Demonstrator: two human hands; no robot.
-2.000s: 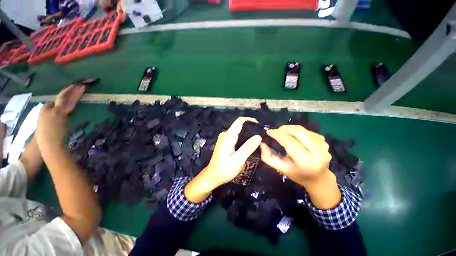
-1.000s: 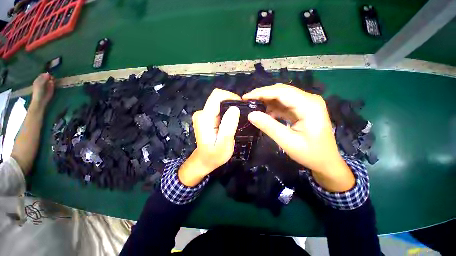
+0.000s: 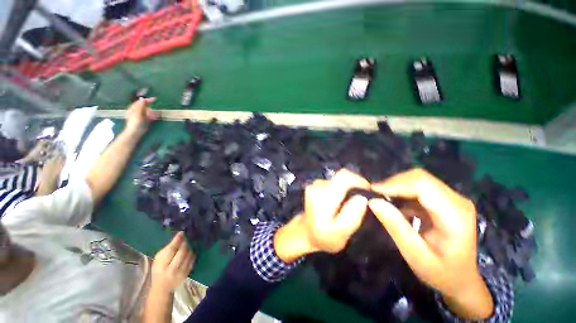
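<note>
My left hand [image 3: 333, 213] grips a black phone unit [image 3: 360, 193], of which only the dark top end shows between the hands. My right hand [image 3: 436, 236] is at the same end, its thumb and index fingertips touching it from the right. Whether a small piece is pinched there cannot be told. The phone's lower part is hidden by the left hand and blur. Both hands are above a wide loose heap of small black pieces [image 3: 234, 173], some with shiny silver faces.
Several phones [image 3: 426, 82] lie spaced on the green belt beyond the pale edge strip [image 3: 442, 123]. Red trays [image 3: 164, 31] are at the far left. At left, a neighbour's forearm [image 3: 114, 158] reaches to the strip; the other hand [image 3: 172, 260] is near the heap. White sheets [image 3: 79, 135] lie beyond.
The view has swung left, so the scene sits lower and further right. The phone has tilted, and its back no longer shows. The neighbour's second hand has come into view.
</note>
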